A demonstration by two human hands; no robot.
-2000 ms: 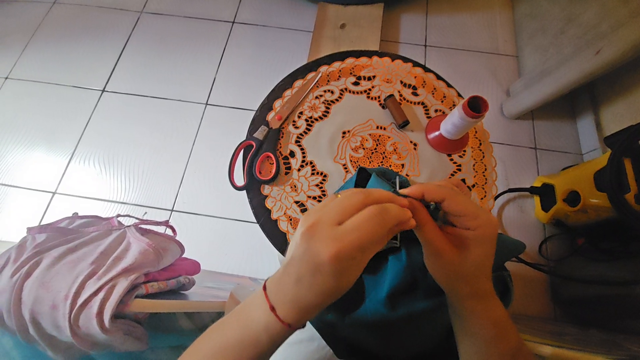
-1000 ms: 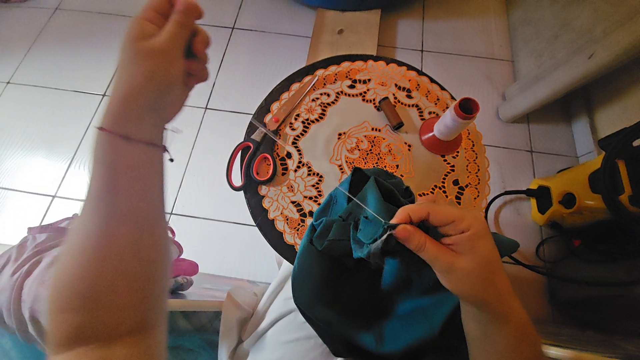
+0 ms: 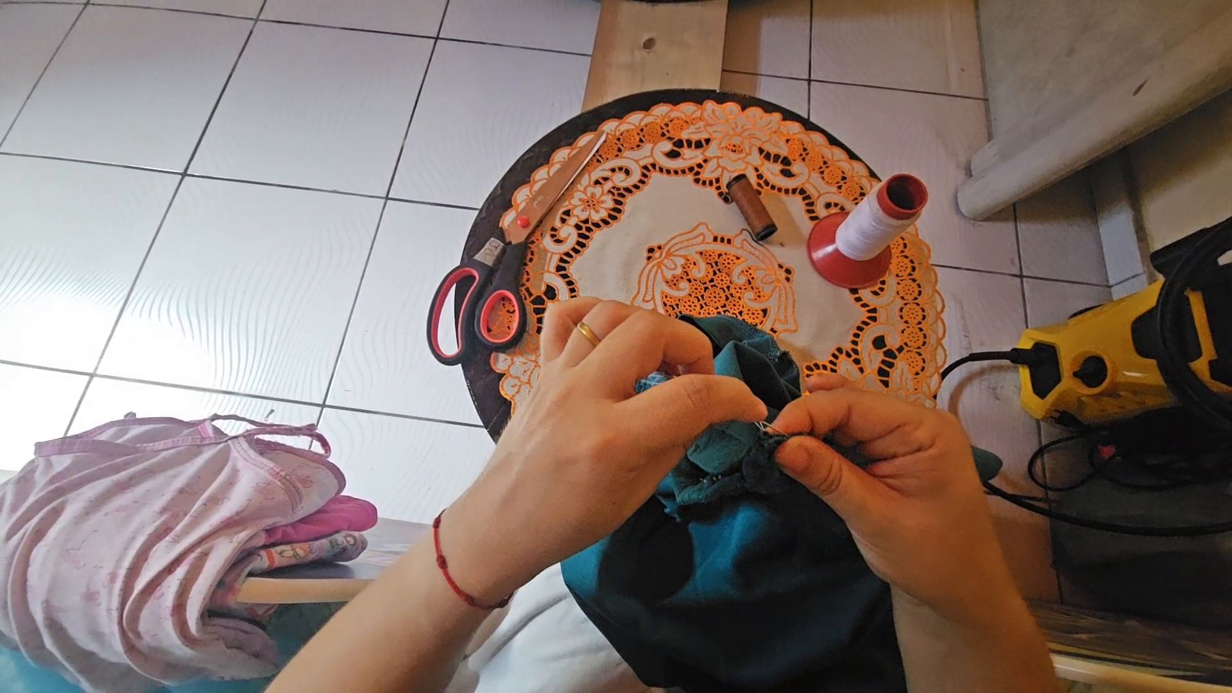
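Dark teal fabric [image 3: 741, 577] lies bunched over the lap and the near edge of the round table. My left hand [image 3: 616, 414], wearing a ring and a red cord bracelet, pinches a small, thin metal thing, perhaps a needle, at the cloth's gathered edge. My right hand [image 3: 876, 472] grips that edge between thumb and forefinger, close to the left fingertips. Scissors [image 3: 491, 298] with black and red handles rest on the table's left side. A brown thread spool [image 3: 751, 207] lies on its side, and a cone of white thread [image 3: 866, 236] on a red base stands right of it.
An orange and white cutwork doily [image 3: 626, 250] covers the round table. Pink clothing [image 3: 144, 549] is heaped at the lower left. At the right are a yellow and black machine [image 3: 1116, 356] and black cables. A wooden board [image 3: 659, 48] shows beyond the table, over the tiled floor.
One second ago my left hand was raised at the upper left, with thread stretched from the cloth; now it is back beside my right hand, which has kept hold of the fabric.
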